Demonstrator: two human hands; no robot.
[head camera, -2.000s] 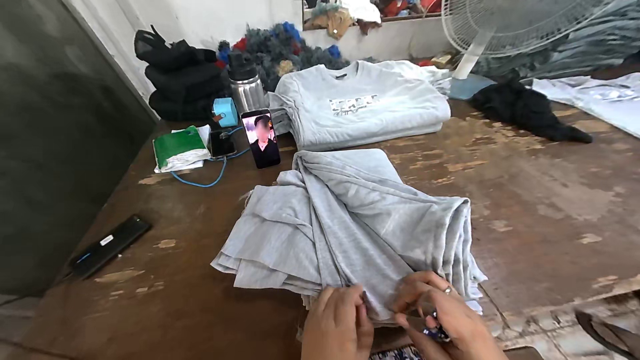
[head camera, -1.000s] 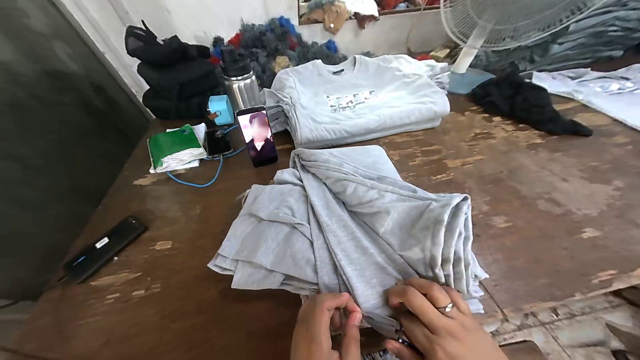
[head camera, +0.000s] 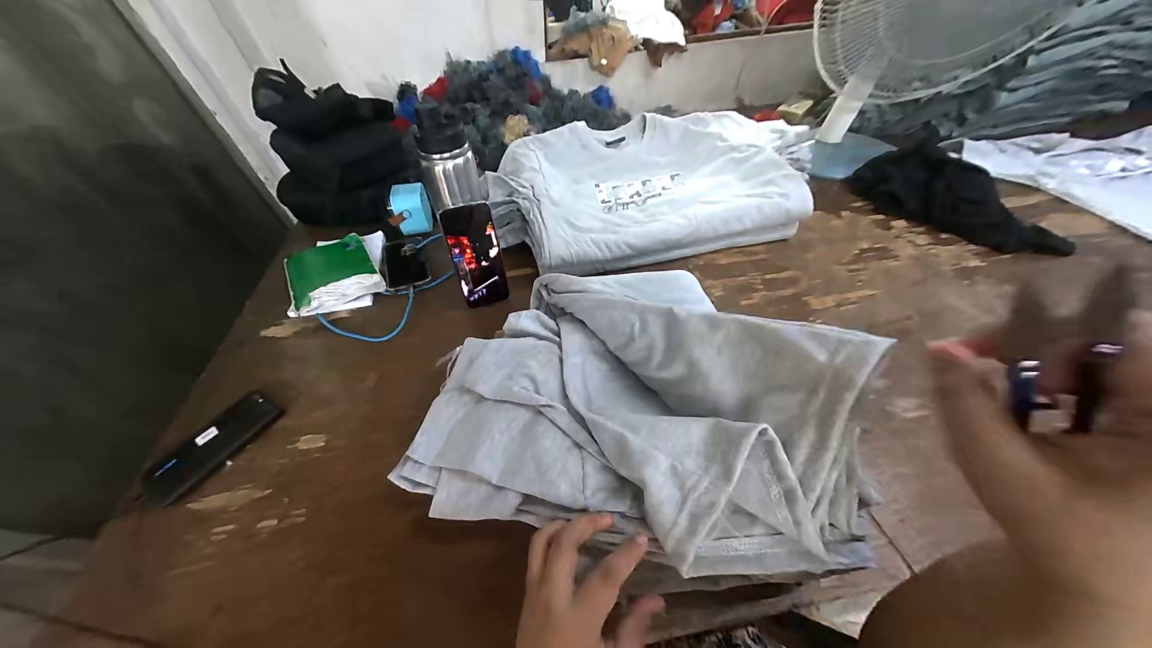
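Note:
A loose stack of light grey knit garments lies on the brown wooden table, its folds overlapping and a stitched hem showing at the near right. My left hand is at the stack's near edge, fingers spread and fingertips at the cloth, gripping nothing visible. To the right of the stack, my right hand is raised and blurred by motion. It holds a small dark blue tool, whose kind cannot be told through the blur.
Behind the stack lie folded pale T-shirts. A propped smartphone, steel bottle, green packet and blue cable stand at the back left. A black phone lies left. Black cloth and a fan are back right.
My right hand has moved off the cloth to the right. My left hand, earlier pinching the near edge, now has its fingers spread. The near right folds have dropped over the stack's edge.

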